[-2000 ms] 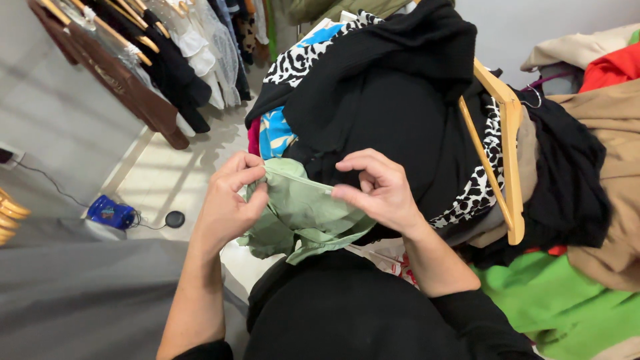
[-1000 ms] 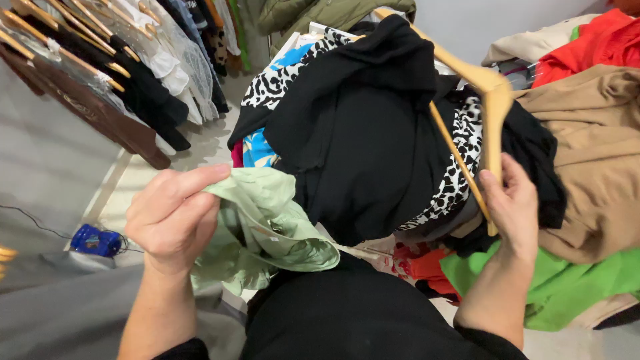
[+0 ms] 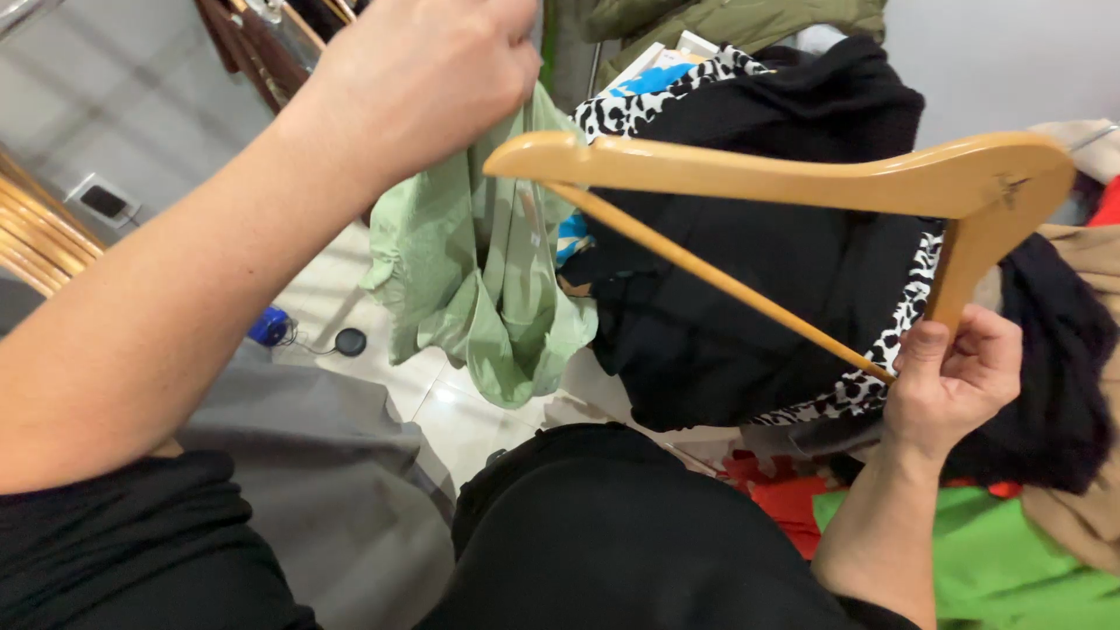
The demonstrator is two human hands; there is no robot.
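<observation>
My left hand, raised at the top centre-left, grips a light green garment that hangs down below it. Its fingertips are cut off by the top edge or hidden behind the hand. In my right hand is one arm of a wooden clothes hanger, held up across the view. The hanger's other end lies in front of the green garment, close to my left hand; whether they touch is unclear. Behind the hanger lies a black garment over cloth with a black-and-white animal print.
Red, bright green and tan clothes are heaped at the right. Wooden hangers stand at the left edge near a wall socket. Grey cloth hangs lower left. A small black disc and a blue object are on the floor.
Two seconds ago both hands were at the green garment and the hanger lay on the pile. My right hand has since taken the hanger and lifted it leftward; my left hand has raised the garment.
</observation>
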